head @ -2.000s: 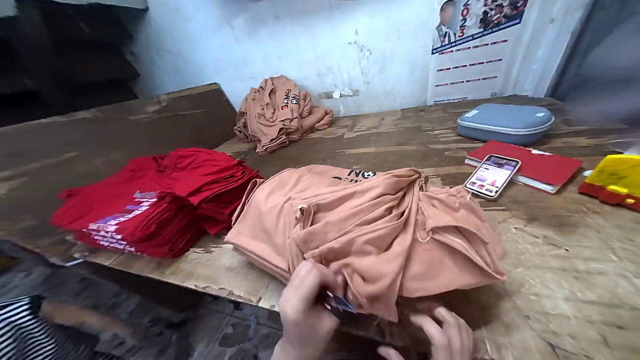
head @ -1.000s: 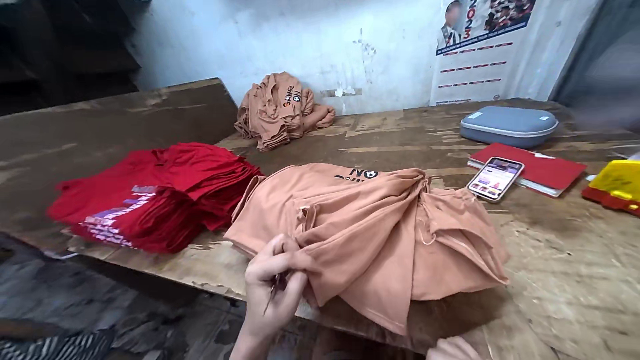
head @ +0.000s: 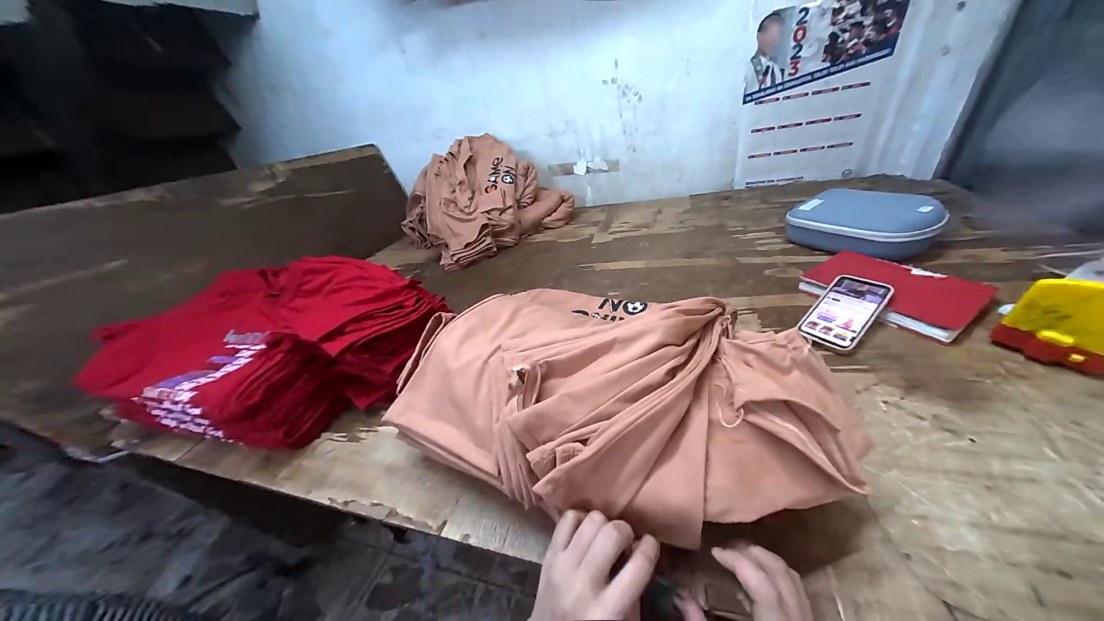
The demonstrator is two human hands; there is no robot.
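A stack of peach fabric pieces (head: 621, 405), with dark print near the top, lies folded and bunched at the table's front edge. My left hand (head: 595, 565) is at its lower edge with curled fingers; whether they grip the cloth is unclear. To the right, my right hand (head: 759, 582) is just below the hanging cloth, fingers bent, partly cut off by the frame. Between both hands is a small dark object (head: 662, 595), mostly hidden and blurred; I cannot tell which hand holds it. A loose thread (head: 731, 421) hangs on the cloth.
Red printed garments (head: 259, 345) are stacked at left; another peach pile (head: 483, 198) rests against the wall. At right are a blue-grey zip case (head: 867, 226), a red notebook (head: 931, 293), a lit phone (head: 845, 313) and a yellow-and-red object (head: 1052, 319). The wooden table (head: 949, 483) has a worn surface.
My left hand, which held a small dark tool over the cloth a second ago, has moved down and right to the cloth's lower edge. More of my right hand shows now.
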